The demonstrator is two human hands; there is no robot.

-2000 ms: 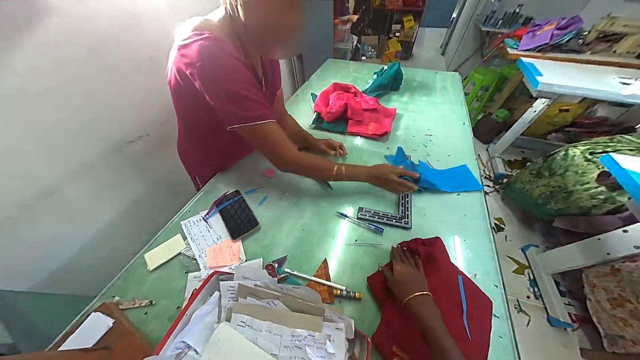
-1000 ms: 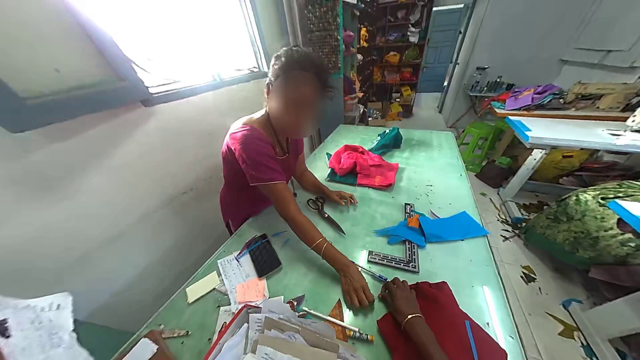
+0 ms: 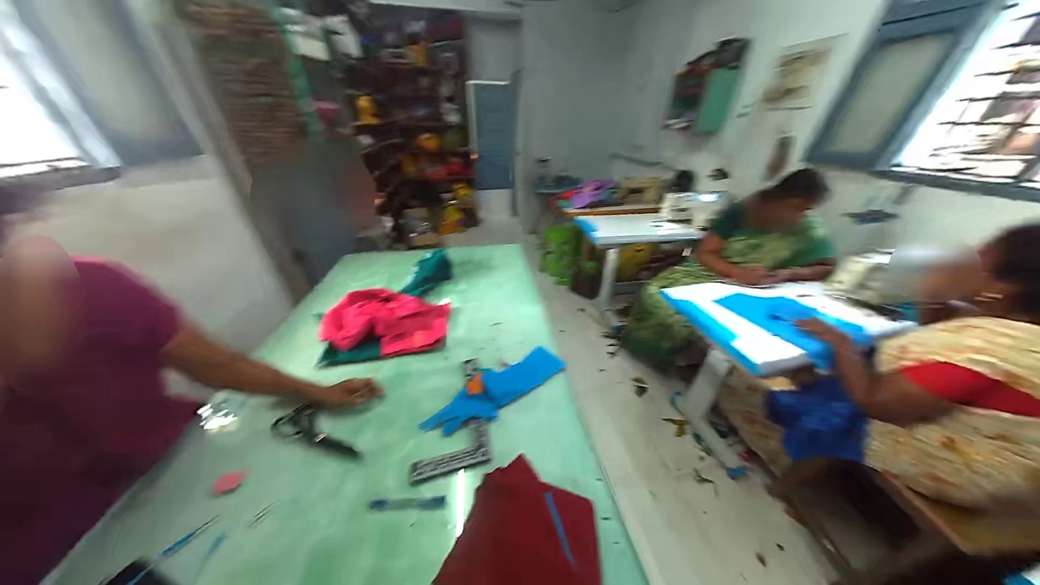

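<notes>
Neither my left hand nor my right hand is in view. The folded maroon cloth lies at the near right part of the green table, with a thin blue strip on it. Beyond it sit a black L-shaped ruler and a crumpled blue cloth partly covering that ruler, with a small orange piece on top. A pair of scissors rests left of the ruler, near a co-worker's hand. Bright pink cloth and dark teal cloth lie farther back. The view is blurred.
A co-worker in a magenta top leans at the left side of the green table. Two other people sit at the right, by white sewing tables with blue cloth. Fabric scraps litter the floor between. Loaded shelves stand at the back.
The view has swung right and up, so my hand with the bangle, seen earlier on the maroon cloth, is out of frame. The co-worker's hand that was near mine is no longer beside the maroon cloth.
</notes>
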